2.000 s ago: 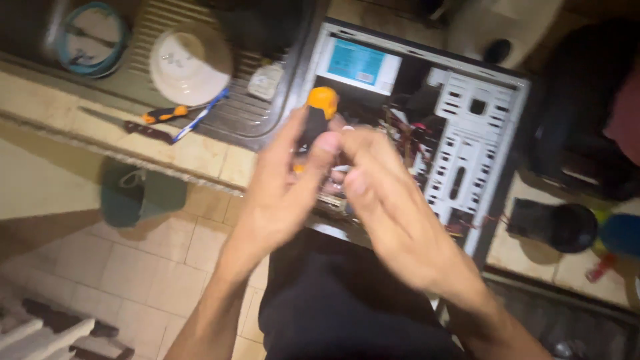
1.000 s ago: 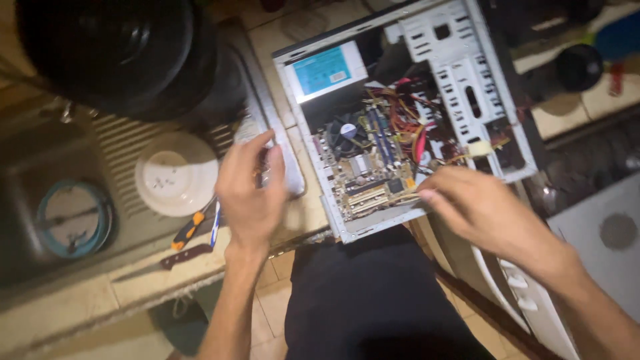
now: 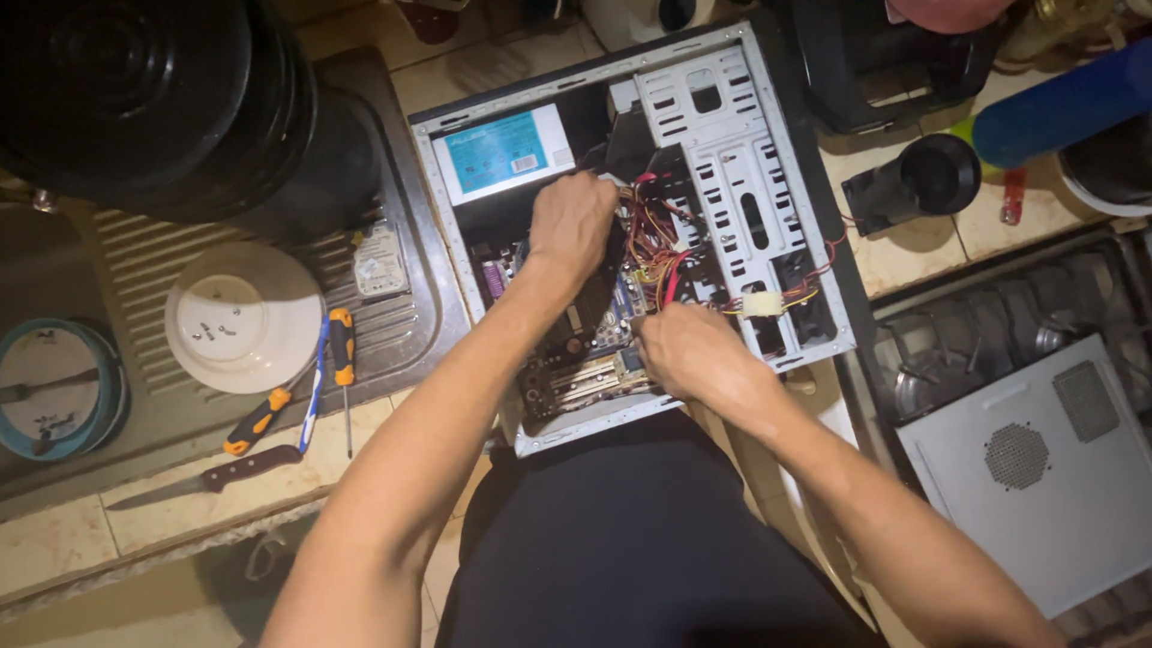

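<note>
An opened computer case (image 3: 760, 360) lies on its side, its motherboard (image 3: 585, 328) and bundled wires (image 3: 652, 225) showing. My left hand (image 3: 576, 220) reaches inside, fingers curled near the wires, just below the power supply (image 3: 502, 153). My right hand (image 3: 697, 351) is at the motherboard's lower right edge, beside red cables (image 3: 673, 277). The fingertips of both hands are hidden, so whether they grip anything cannot be made out. A white connector (image 3: 761, 304) rests on the case frame, right of my right hand.
Left of the case, a plate (image 3: 184, 346) holds several screws. Near it are a hard drive (image 3: 380, 261), two orange-and-black screwdrivers (image 3: 342, 346) (image 3: 257, 421), a blue-and-white toothbrush (image 3: 315, 387) and a knife (image 3: 252, 466). A metal side panel (image 3: 1035, 477) lies on the stove (image 3: 927, 342) at right.
Two seconds ago both hands were together over the case with an orange-and-black object. One second ago they were apart, the left beside the case; now the left is inside it.
</note>
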